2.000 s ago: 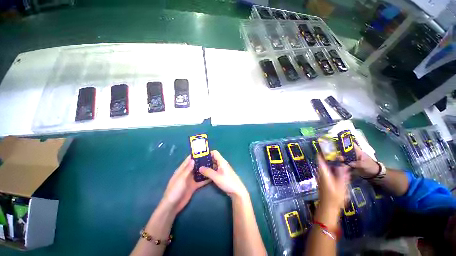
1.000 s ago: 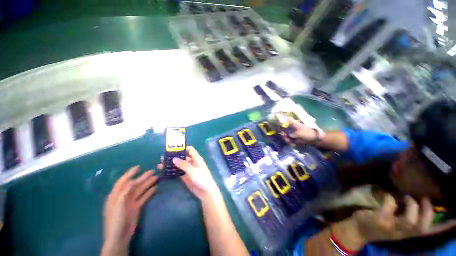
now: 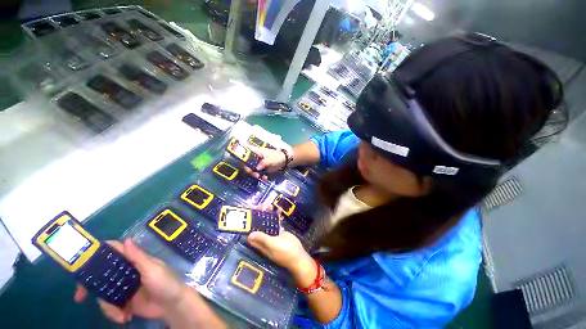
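Note:
My right hand (image 3: 151, 283) is at the lower left and holds a keypad phone (image 3: 87, 257) tilted, its lit white screen inside a yellow frame and its dark keys facing up. Fingers show at the phone's lower edge and right side. My left hand is not in view. Right of my hand, a clear plastic tray (image 3: 209, 283) holds yellow-framed phones (image 3: 168, 225) in rows, partly covered by a co-worker's hands.
A co-worker in blue (image 3: 411, 270) and a dark cap leans over the tray, holding a lit phone (image 3: 247, 220) and another phone (image 3: 239, 151). Two loose dark phones (image 3: 202, 124) lie beyond, by a far tray (image 3: 48, 132) of dark phones on the white surface.
The view has swung right towards the co-worker. My right hand still holds the phone, now at lower left. My left hand, open beside the phone before, has left the picture.

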